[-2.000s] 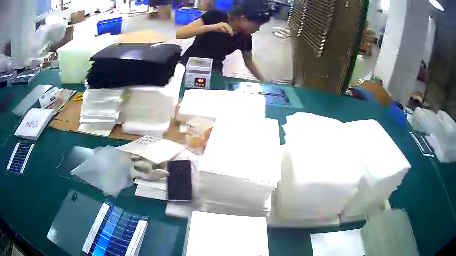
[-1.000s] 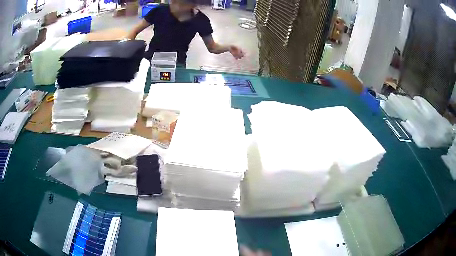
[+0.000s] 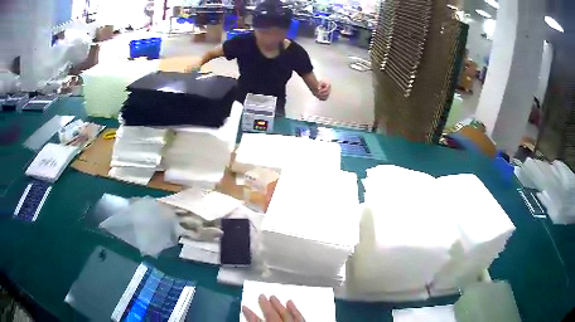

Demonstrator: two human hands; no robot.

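My right hand (image 3: 273,309) is at the bottom centre, cut off by the frame's edge. Its fingers are spread over a plain white sheet (image 3: 312,297) directly before me; no held thing shows. My left hand is out of the picture. At lower left, a slightly curled pile of blue cell sheets (image 3: 153,297) with white side strips lies on a faint grey-green clear sheet (image 3: 94,284). A tall white stack (image 3: 309,220) stands behind the white sheet. Two uneven, milky white stacks (image 3: 410,233) are to its right.
A black smartphone (image 3: 235,242), crumpled beige gloves or rags (image 3: 198,226) and cloudy film (image 3: 142,225) lie left of the stacks. A pale green block (image 3: 487,303) is at lower right. Black sheets (image 3: 180,100) top white stacks farther back. A person (image 3: 271,63) stands across the bench.
My right hand, blurred at the bottom edge right of the white sheet a second ago, is now over that sheet. The view has shifted. The other person's posture has changed.
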